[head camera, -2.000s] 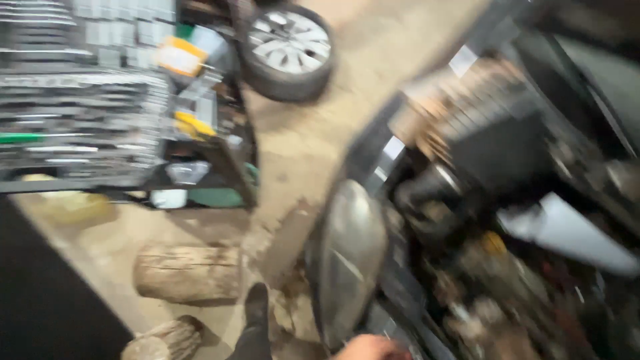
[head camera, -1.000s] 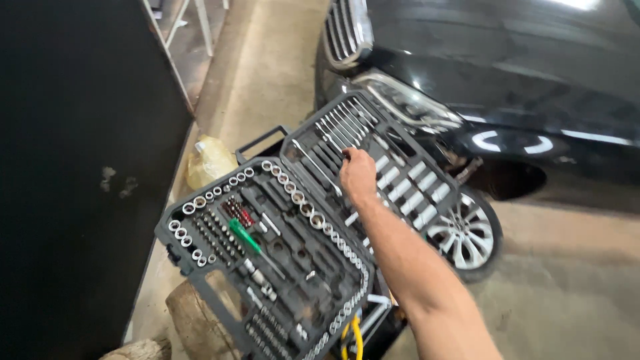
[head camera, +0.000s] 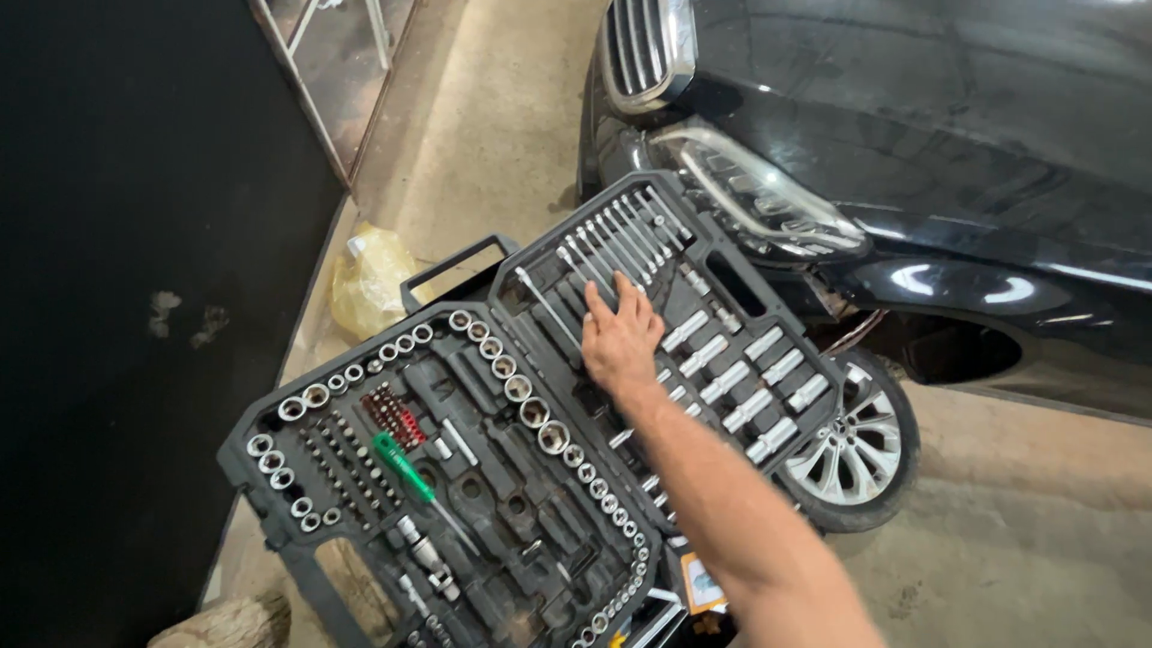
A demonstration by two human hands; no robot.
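Observation:
My right hand [head camera: 621, 335] reaches in from the lower right, fingers somewhat apart, over the combination wrenches [head camera: 621, 238] in the lid half of an open black socket-set case [head camera: 270, 396]. Its fingertips are at the lower ends of the wrenches; whether they touch one is unclear. One longer wrench [head camera: 547, 304] lies just left of the hand. Chrome deep sockets [head camera: 723, 382] fill slots to its right. The case's other half holds rows of sockets [head camera: 534, 412], bits [head camera: 391, 414] and a green-handled screwdriver [head camera: 405, 466]. My left hand is out of view.
A black car's headlight [head camera: 765, 193] and grille [head camera: 643, 54] stand close behind the case. An alloy wheel [head camera: 850, 441] is at its right. A yellowish plastic bag [head camera: 369, 279] lies behind the handle, a dark panel [head camera: 135, 270] stands left, and a log [head camera: 225, 621] is at lower left.
The view has swung from the engine bay to the tool case. Since one second ago, my right hand's fingers have spread and its fingertips lie at the wrenches' lower ends.

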